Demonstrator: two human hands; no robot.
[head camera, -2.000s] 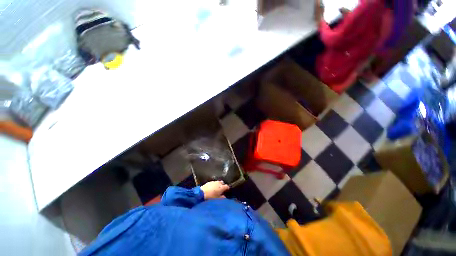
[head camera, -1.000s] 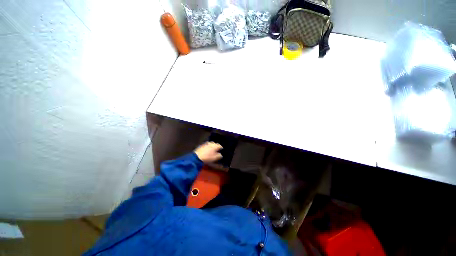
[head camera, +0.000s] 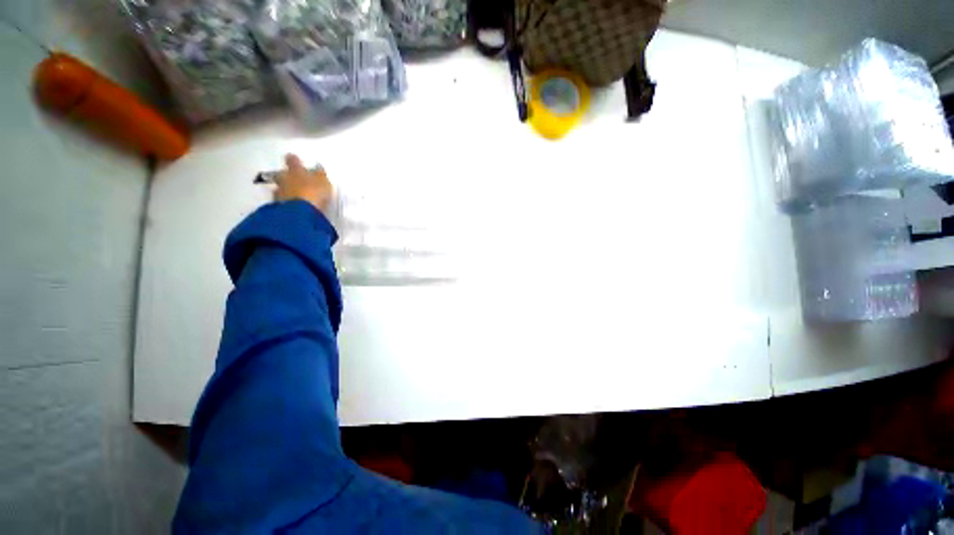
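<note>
My left hand (head camera: 303, 186) reaches over the left part of the white bench (head camera: 544, 350), with the blue sleeve running up from the bottom. Its fingers are at a small thin dark strip (head camera: 266, 178), whose end sticks out to the left. Blur hides whether the fingers grip it or only touch it. A faint, clear, ribbed object (head camera: 392, 251), perhaps a blister tray, lies right of my wrist; glare hides its outline. My right hand is not in view.
An orange bottle (head camera: 110, 107), bags of small parts (head camera: 324, 52), a yellow tape roll (head camera: 558, 101) and a checked backpack (head camera: 596, 37) line the wall. Stacks of clear trays (head camera: 863, 125) stand at right. A red stool (head camera: 717, 499) is below the bench.
The view has shifted over the bench. My left hand has moved from below the bench's front edge up onto its top, to the dark strip.
</note>
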